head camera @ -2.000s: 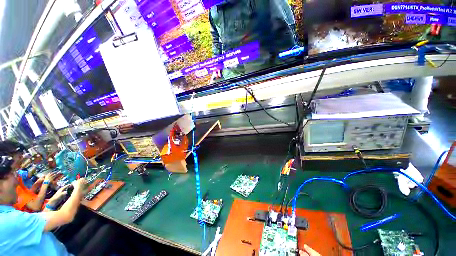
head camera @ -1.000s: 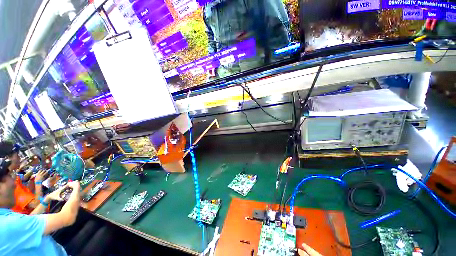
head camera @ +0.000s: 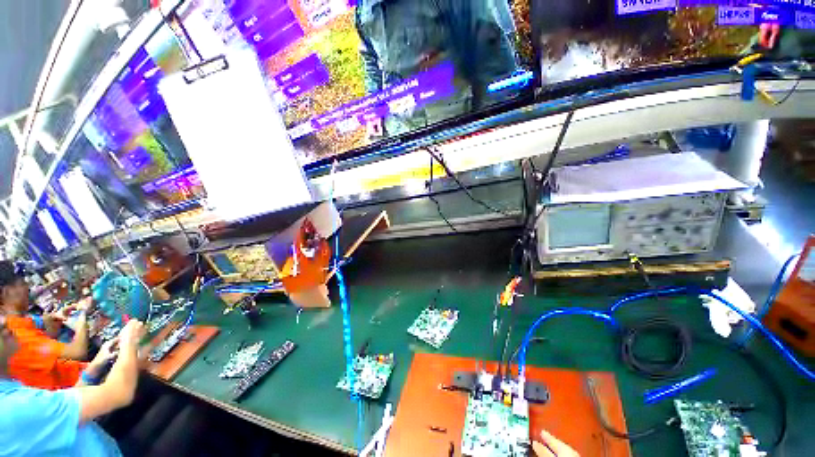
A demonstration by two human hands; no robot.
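Observation:
A green-white circuit board [head camera: 496, 427] lies on the orange-red test fixture [head camera: 581, 411]. Its far edge meets the black fixture connector block [head camera: 536, 392], where a blue cable [head camera: 563, 312] and thin black cables run in. My right hand [head camera: 552, 444] shows only as fingertips at the bottom edge, beside the board's right edge; the rest is cut off, and whether it holds the board cannot be told. My left hand is not in view.
Loose boards [head camera: 434, 325] lie behind and left of the fixture, one more [head camera: 713, 428] at right. A blue stick [head camera: 681, 386], coiled black cable [head camera: 657, 348], oscilloscope [head camera: 634, 223], remote control [head camera: 264, 369] and hanging blue spiral cord [head camera: 347, 330] surround it. Neighbouring workers [head camera: 54, 415] sit at left.
The view has shifted slightly. The board stays at the connector block, and my right fingertips stay beside its right edge, showing a little more. The neighbouring workers at left have moved slightly.

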